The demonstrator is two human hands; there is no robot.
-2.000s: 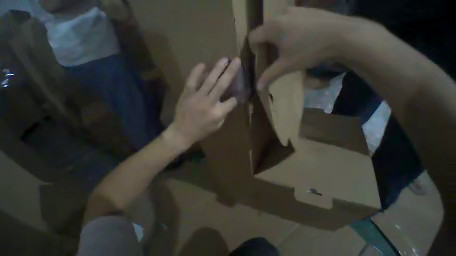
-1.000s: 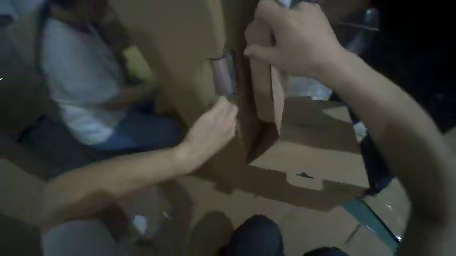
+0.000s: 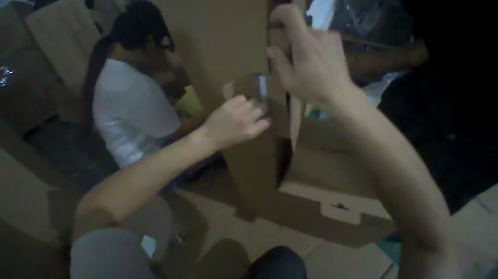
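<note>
A tall brown corrugated carton stands in front of me, with a lower front section at its right that has a rounded tuck tab with a dark slot. My left hand is at the carton's side with fingers curled, just below an opening that shows something pale and purplish. Whether the fingers grip the board edge is not clear. My right hand holds the top of a narrow carton flap at the carton's right edge. The carton's top is cut off by the picture.
A person in a white top sits at the left, near a yellow sheet. Another person in dark clothes is close at the right. Brown boards lean at the upper left. Flat cardboard covers the floor, with green at the lower right.
My left hand has gone from spread fingers on the board to curled fingers by the opening. My right hand has moved up, and the narrow flap stands closer to the carton's side.
</note>
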